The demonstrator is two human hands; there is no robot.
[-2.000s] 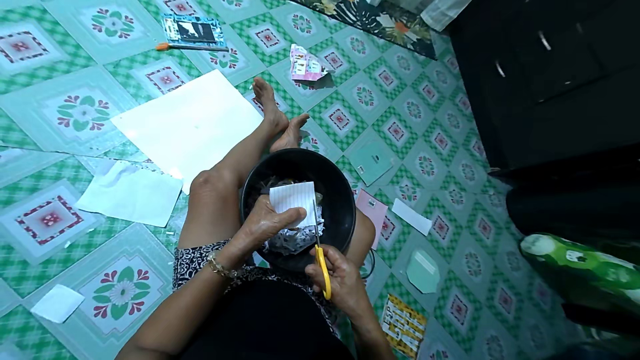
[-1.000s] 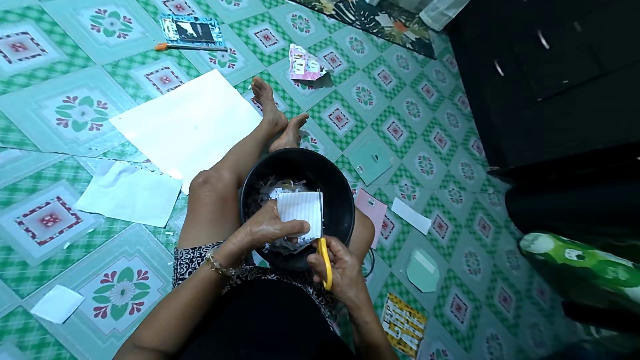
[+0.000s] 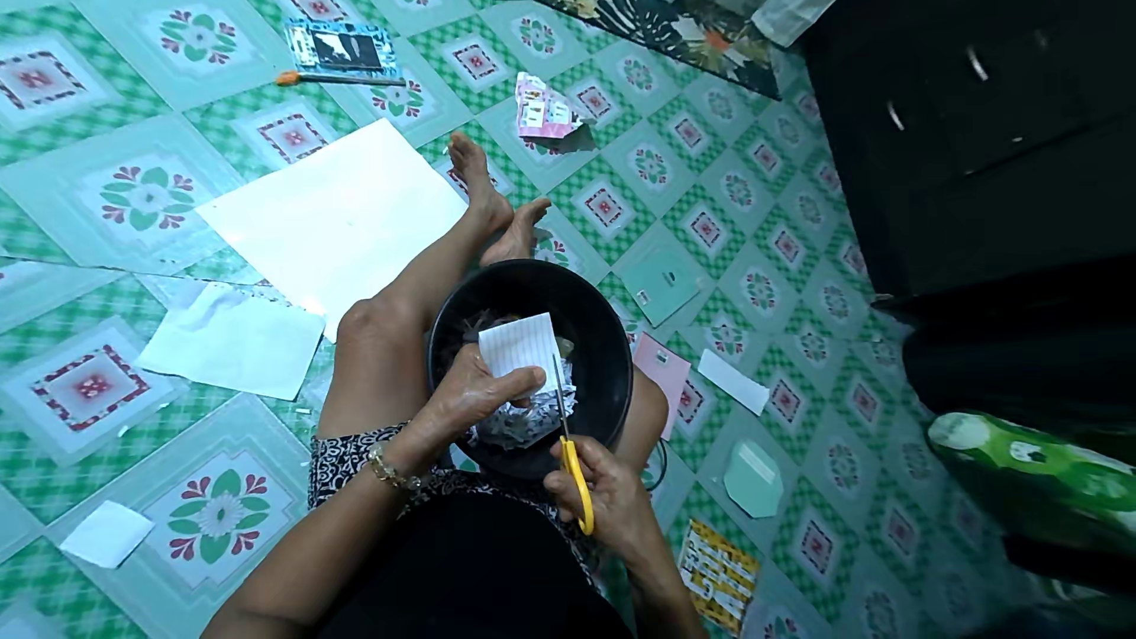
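Observation:
My left hand (image 3: 484,389) pinches a small piece of lined white paper (image 3: 516,344), thumb on top, over a black round bowl (image 3: 612,373) between my legs. My right hand (image 3: 599,488) grips a pair of scissors with yellow handles (image 3: 579,488). Their blades point away from me and lie along the right edge of the paper; whether they are parted I cannot tell. Cut white paper strips (image 3: 519,426) lie heaped in the bowl under the lined paper, which hides part of them.
On the patterned green floor lie a large white sheet (image 3: 342,217), a smaller white sheet (image 3: 235,342), a pink card (image 3: 661,382), a green card (image 3: 658,277), a crumpled pink wrapper (image 3: 546,111) and a paintbrush (image 3: 342,80). Black drawers (image 3: 967,115) stand at the right.
The lined paper in my left hand has changed its tilt over the bowl. The scissor blades, mostly hidden one second ago, show along its right edge now.

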